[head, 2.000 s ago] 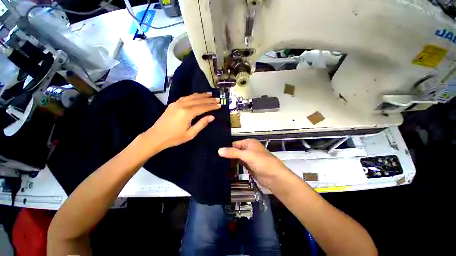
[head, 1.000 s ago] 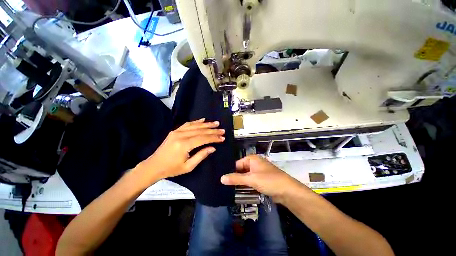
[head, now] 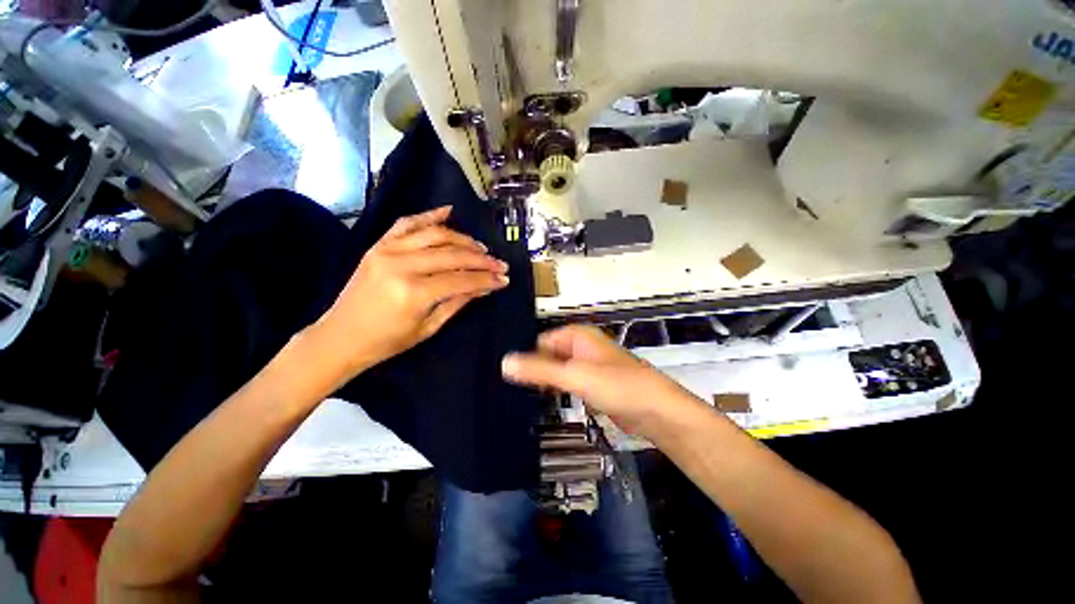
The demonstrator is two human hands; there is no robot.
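A dark garment (head: 460, 401) lies left of the needle and hangs over the table's front edge. Its straight right edge runs under the presser foot (head: 513, 220) of the cream sewing machine (head: 707, 53). My left hand (head: 419, 283) rests on the cloth left of and just below the foot, palm down, fingers slightly spread. My right hand (head: 578, 368) is at the cloth's right edge below the machine bed, thumb on top and slightly blurred, fingers partly hidden behind the edge. It pinches the edge.
Metal rollers (head: 571, 454) stick out at the table's front edge above my lap. A grey block (head: 617, 232) sits right of the foot. A second machine with thread cones (head: 106, 242) and a shiny metal plate (head: 318, 136) are at the left. A red stool (head: 68, 564) is at the lower left.
Since one second ago, my left hand has moved up towards the foot. My right hand has also moved up along the cloth edge. The whole view has shifted slightly.
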